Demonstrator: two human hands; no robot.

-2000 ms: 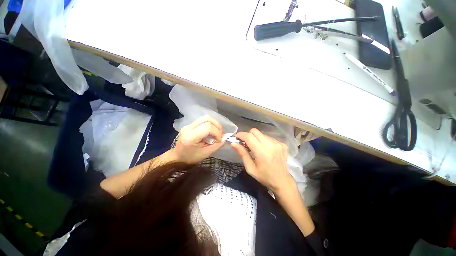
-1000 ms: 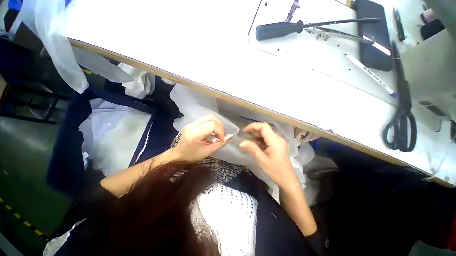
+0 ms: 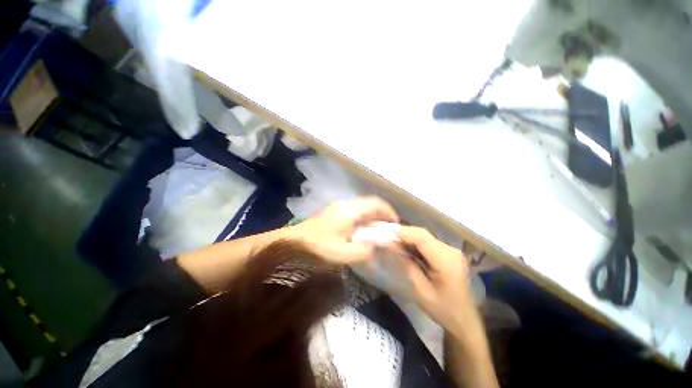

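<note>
My left hand (image 3: 341,231) and my right hand (image 3: 432,273) are together above my lap, just in front of the table edge, both blurred. A small bunched white fabric piece (image 3: 375,233) shows between the fingers of both hands. Sheer white fabric (image 3: 326,182) hangs behind my left hand, below the table edge. Whether my right hand holds anything besides the white piece is too blurred to tell.
The white table (image 3: 341,83) has a wood-coloured edge. On it at right lie a black-handled screwdriver (image 3: 464,111), a flat black rectangle (image 3: 590,136), a pen (image 3: 580,186) and large shears (image 3: 616,265). A navy bin (image 3: 114,235) with white pieces stands at left.
The view has shifted, so the table things sit lower and further right. My right hand, apart from my left a second ago, is now against it at the white piece.
</note>
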